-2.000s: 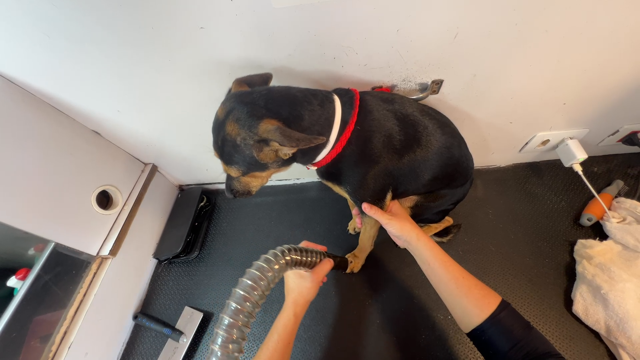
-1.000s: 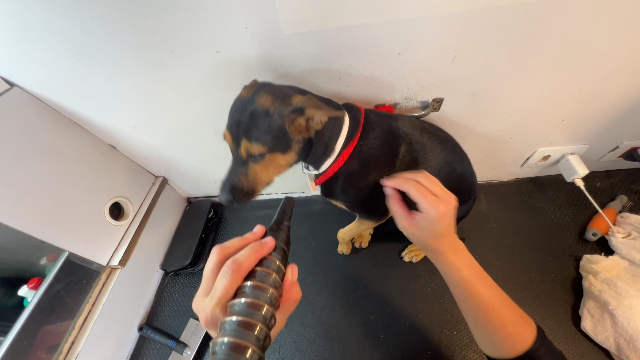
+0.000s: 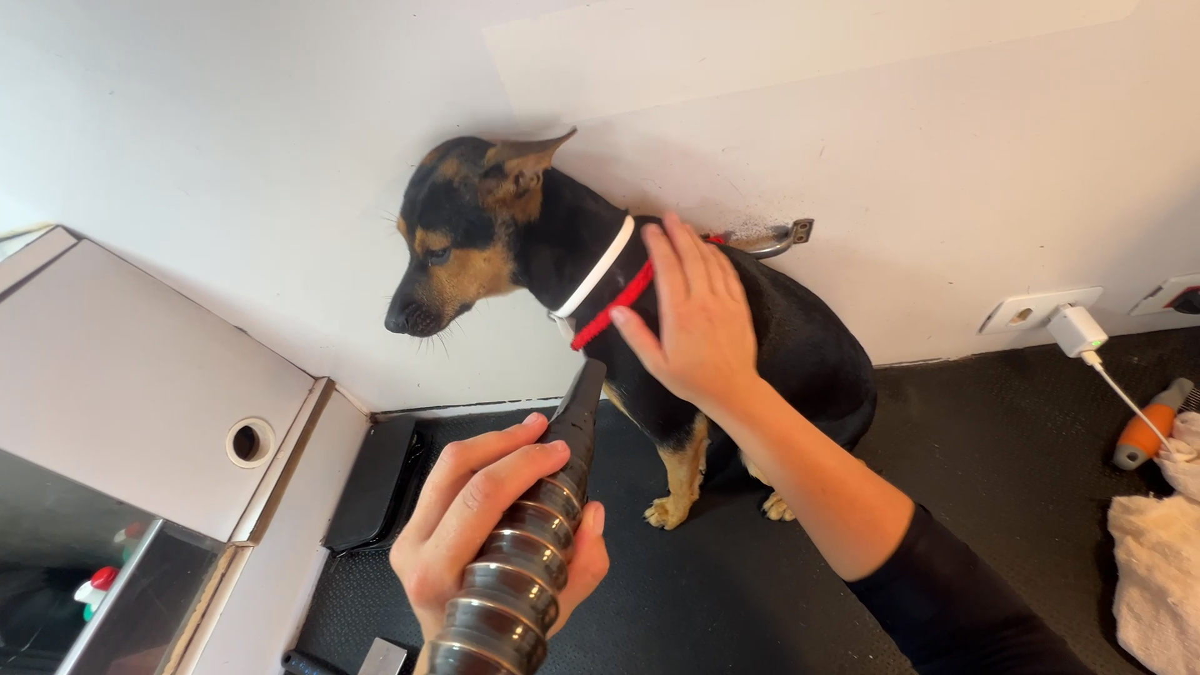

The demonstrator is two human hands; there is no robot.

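A black-and-tan dog (image 3: 797,328) sits on the black textured mat against the white wall, its head turned left. It wears a white collar (image 3: 597,267) and a red band (image 3: 614,307). My left hand (image 3: 497,525) grips the ribbed translucent dryer hose (image 3: 511,572) near its black nozzle (image 3: 581,408), which points up at the dog's chest. My right hand (image 3: 698,314) lies flat over the dog's shoulder, partly covering the red band, with nothing held in it.
A metal wall bracket (image 3: 783,242) is behind the dog. To the right are a plugged-in white charger (image 3: 1076,330), an orange-handled grooming tool (image 3: 1151,427) and a pale towel (image 3: 1158,572). A black case (image 3: 370,483) lies left, beside a white cabinet (image 3: 141,375); another tool (image 3: 382,658) is at the bottom edge.
My right hand first held the dog's front leg, then let go and came up to its shoulder. The nozzle moved from the paw up to the chest. The dog's head has lifted.
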